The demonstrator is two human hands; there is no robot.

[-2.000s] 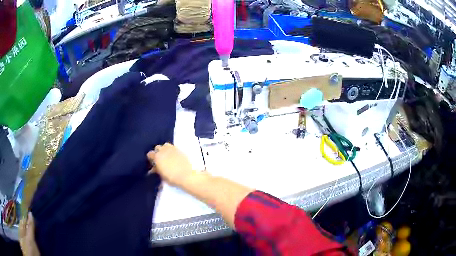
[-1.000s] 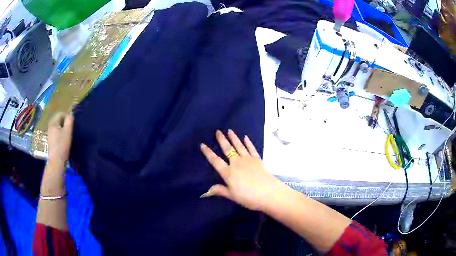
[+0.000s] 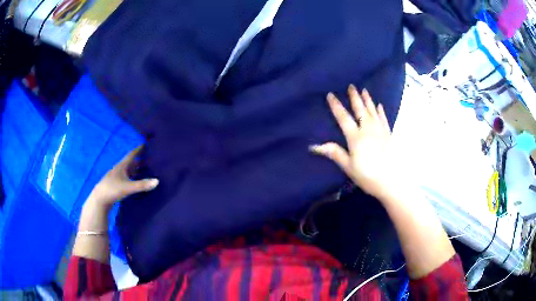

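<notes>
Dark navy trousers lie spread over my lap and up onto the table, with a gap between the two legs at the top. My left hand is at the left edge of the cloth, thumb on top, fingers partly hidden at the edge; its grip is unclear. My right hand lies flat on the right part of the trousers, fingers spread, holding nothing. The near edge of the cloth rests against my red and dark shirt. A small curled strip shows at the near right edge.
The white sewing machine stands at upper right. Scissors with yellow and green handles lie on the white table. Blue crates or bags are at left. A white cord hangs at lower right.
The view has tipped down toward my lap. The trousers have come nearer, their top part now against my body. Both hands now rest farther along the cloth's sides; the right stays flat.
</notes>
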